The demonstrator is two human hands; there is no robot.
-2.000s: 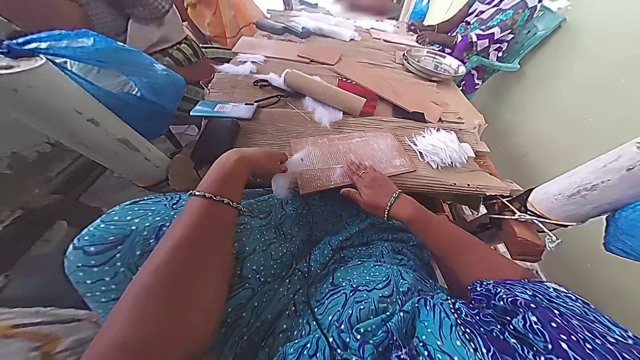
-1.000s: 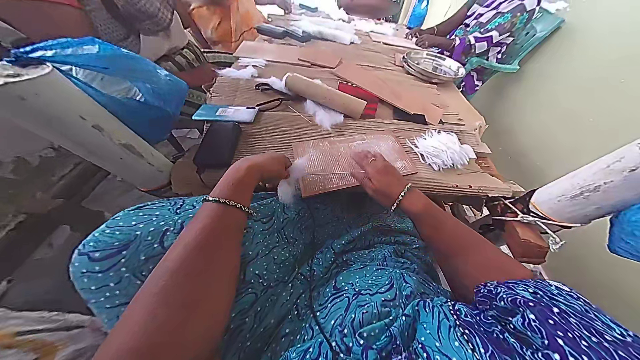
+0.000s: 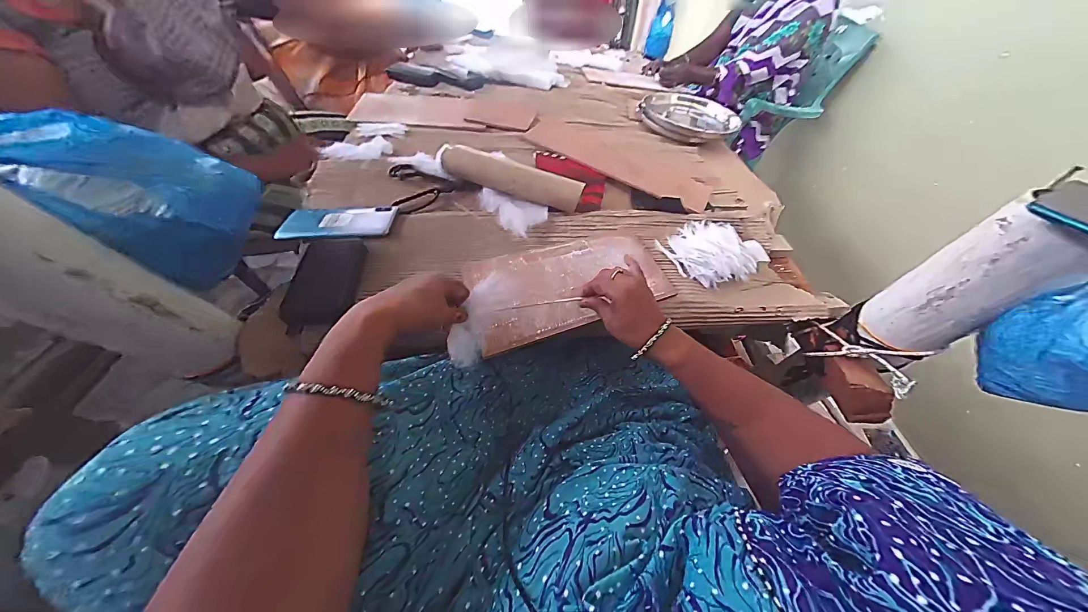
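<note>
A flat rectangular board (image 3: 544,319) with a shiny surface lies at the near edge of the cardboard-covered table. White cotton-like fibre (image 3: 470,327) lies over its left end and hangs off its near corner. My left hand (image 3: 425,304) is at that end with its fingertips closed together against the fibre. A thin stick (image 3: 544,301) lies across the board, and my right hand (image 3: 625,302) pinches its right end between fingers and thumb. Just right of the board is a pile of short white rolled wicks (image 3: 714,253).
Beyond the board lie a brown cardboard tube (image 3: 514,177), a phone (image 3: 336,223), a black case (image 3: 323,282), black-handled scissors (image 3: 416,183) and flat boards (image 3: 612,157). Steel plates (image 3: 690,117) stand at the back right. People sit at both sides; blue plastic bags (image 3: 127,191) hang nearby.
My right hand was spread on the board two seconds ago, then raised over its right part; now it pinches the stick. My left hand stays by the fibre at the left end.
</note>
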